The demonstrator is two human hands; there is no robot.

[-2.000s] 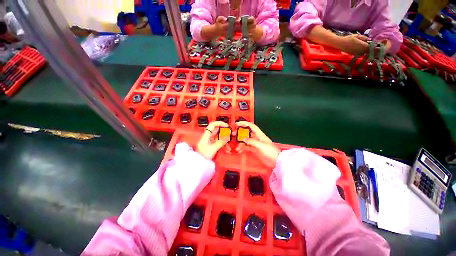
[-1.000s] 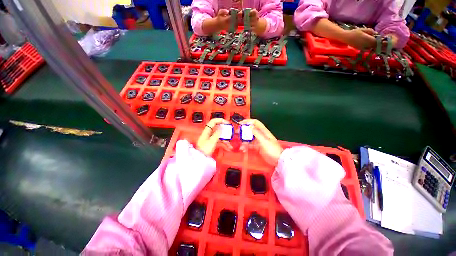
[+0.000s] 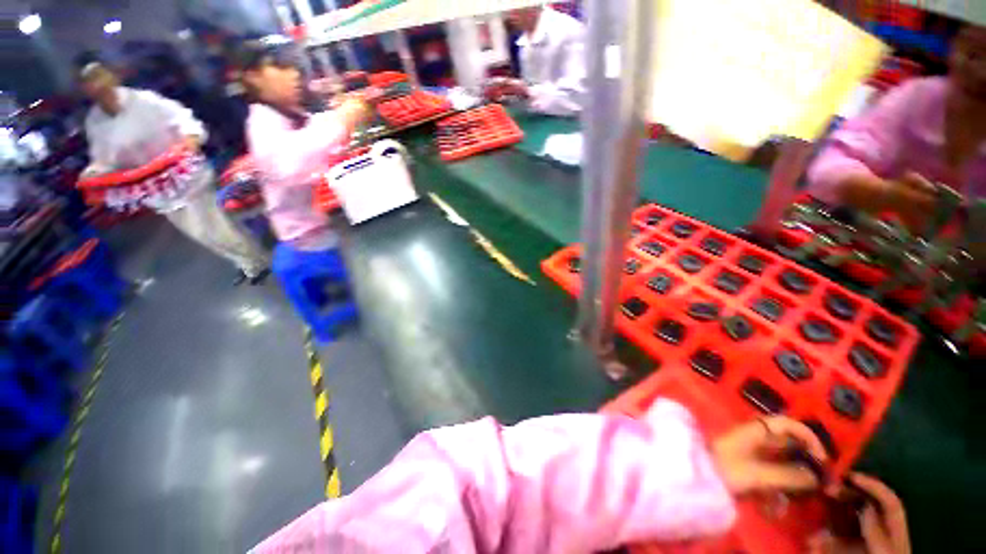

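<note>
My left hand (image 3: pixel 757 457) is at the lower right, its fingers around a dark watch head (image 3: pixel 802 452). My right hand (image 3: pixel 881 517) is beside it near the bottom edge, partly cut off and blurred, with a dark watch head (image 3: pixel 845 506) at its fingers. No lit screen shows on either. Both hands are over the red working tray (image 3: pixel 673 392), which is mostly hidden by my left sleeve and hands. A second red tray (image 3: pixel 746 284) lies just beyond, with a dark watch head in most visible pockets.
A metal post (image 3: pixel 608 184) stands left of the second tray. A white box-shaped device (image 3: pixel 371 182) is farther along the bench. A person carries a red tray (image 3: pixel 138 182) in the aisle; another stands by a blue stool (image 3: pixel 314 287). A pink-sleeved person works at right.
The view has swung far left, bringing in the aisle; the paper and calculator are out of view. My hands now appear at the lower right. The held watch heads, lit before, now look dark.
</note>
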